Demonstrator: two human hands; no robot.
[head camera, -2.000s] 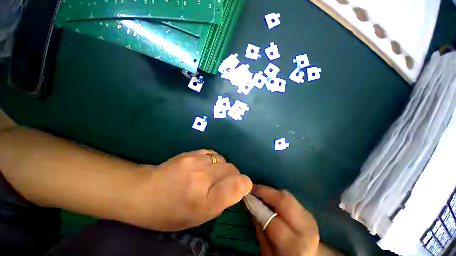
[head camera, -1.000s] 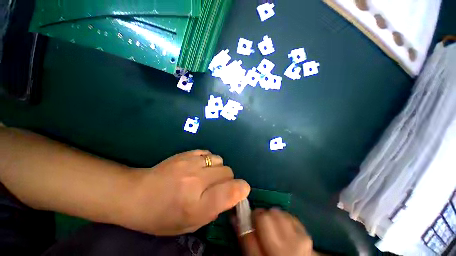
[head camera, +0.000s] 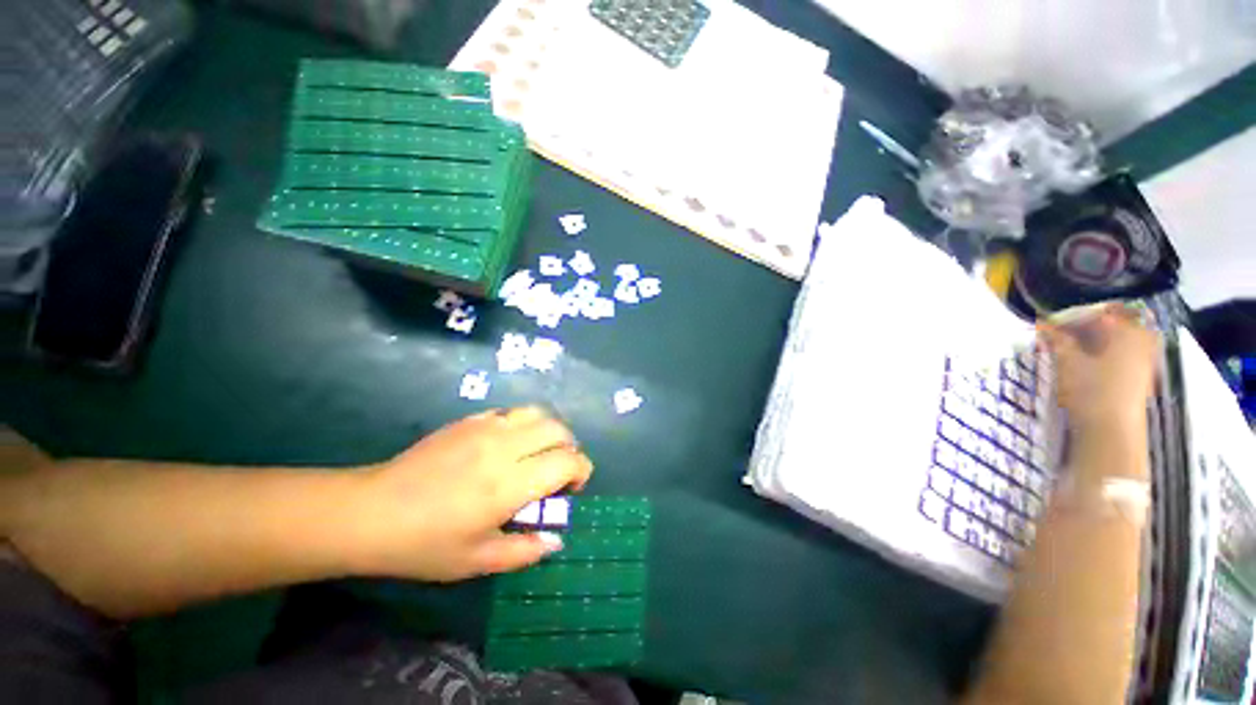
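A green PCB panel (head camera: 585, 606) lies on the dark green mat at the bottom middle. White dark-edged squares (head camera: 554, 512) show on its upper left part. My left hand (head camera: 489, 489) rests over that corner, its fingertips at the squares; whether it grips the panel is hidden. My right hand (head camera: 1102, 361) is at the far right, at the upper edge of the sticker sheet stack (head camera: 861, 400), whose top sheet holds a grid of dark-edged squares. Its fingertips are blurred. Loose white backing pieces (head camera: 548, 303) lie scattered in the middle.
A stack of green panels (head camera: 393, 165) stands upper left. A black phone (head camera: 117, 255) lies left, with clear plastic (head camera: 83, 83) behind it. A cream-white perforated sheet (head camera: 689, 131) lies at the top. Crumpled clear plastic (head camera: 1006, 152) and a black item with a round label (head camera: 1095, 255) are upper right.
My right hand has moved from beside my left hand to the sticker sheets at the far right. The panel is now uncovered with white squares showing. The view has shifted and shows more of the bench.
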